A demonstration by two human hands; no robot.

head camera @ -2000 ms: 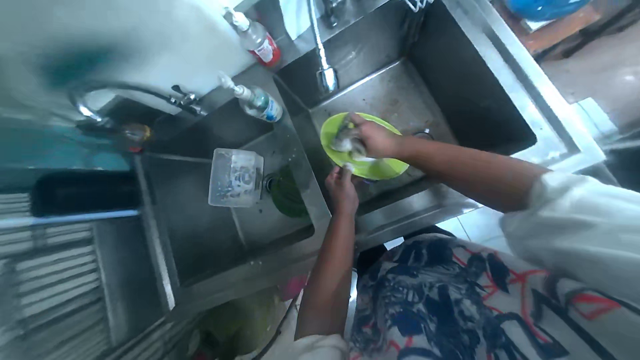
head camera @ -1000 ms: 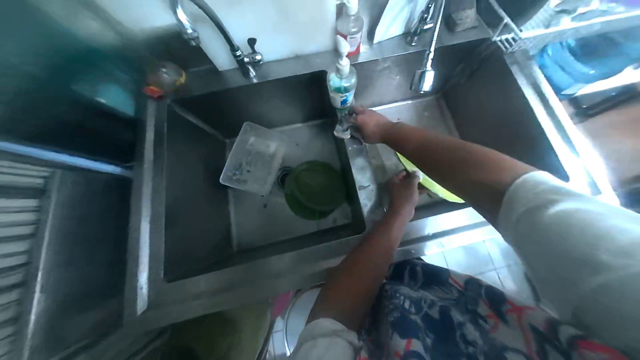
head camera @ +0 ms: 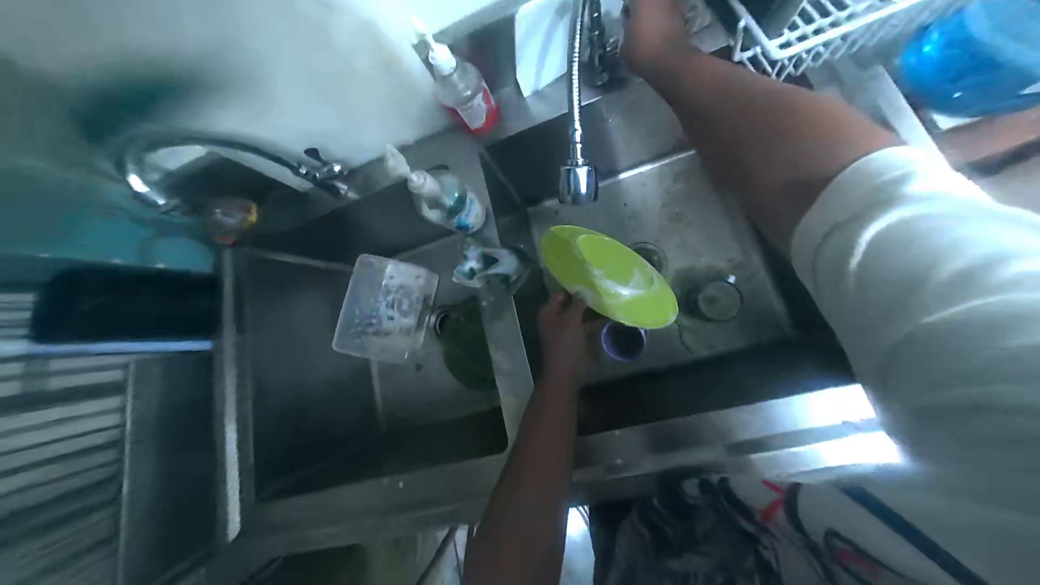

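My left hand grips the near rim of a lime green plate, which is tilted over the right sink basin and streaked with suds. My right hand is at the top, beside the faucet's base; its fingers are partly cut off, so what it touches cannot be told. The flexible spout hangs above the plate, with no water seen. A crumpled, wet-looking scrubber or cloth lies on the divider between the basins. Below the plate are a purple-rimmed cup and a clear glass.
In the left basin lie a clear plastic container and a dark green bowl. Two pump bottles, one with blue-green liquid and one with red, stand behind. A white wire rack is at the upper right.
My right hand has moved from the divider by the pump bottle to the faucet's base. The plate, still in my left hand, now shows its face over the right basin.
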